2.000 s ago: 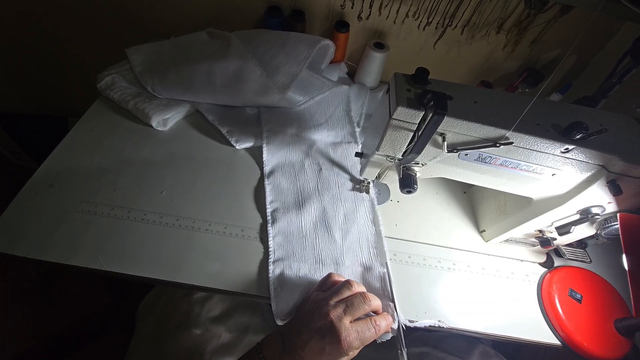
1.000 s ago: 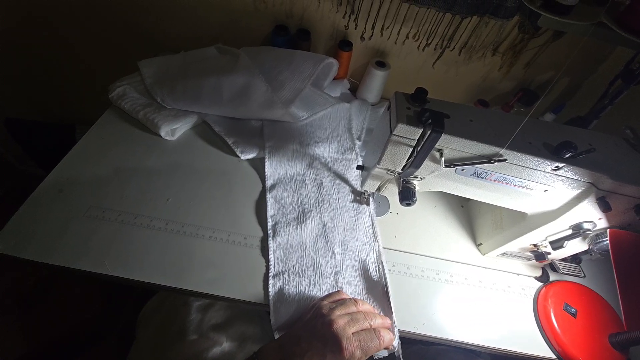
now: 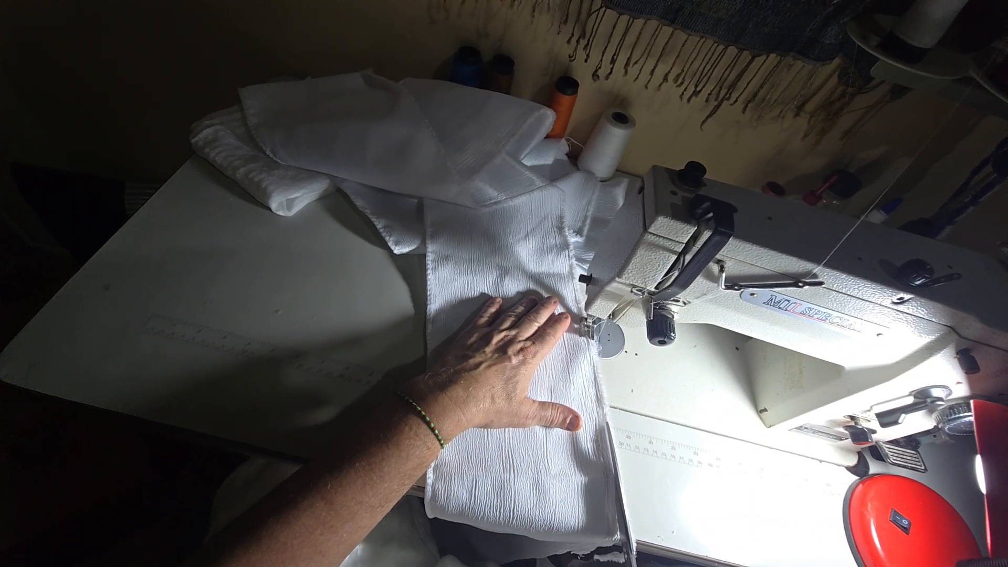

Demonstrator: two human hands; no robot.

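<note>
A long strip of white crinkled fabric (image 3: 520,472) lies over the sewing table, its right edge at the presser foot (image 3: 588,327) of an industrial sewing machine (image 3: 787,276). My left hand (image 3: 512,362) rests palm down on the strip, fingers apart, fingertips just left of the presser foot; a beaded bracelet is on its wrist. Behind the hand, more white fabric (image 3: 370,134) is heaped at the back of the table. The strip's near end hangs over the front edge. My right hand is not in view.
Thread cones, one white (image 3: 606,143) and one orange (image 3: 563,106), stand behind the machine head, with darker ones beside them. A red lamp (image 3: 906,524) is at the lower right. Measuring scales mark the tabletop (image 3: 276,276). A dark fringed textile (image 3: 732,31) hangs at the back.
The hand resting at the strip's near end in the earlier frames is gone from there. My left hand now lies spread on the fabric farther up, beside the presser foot.
</note>
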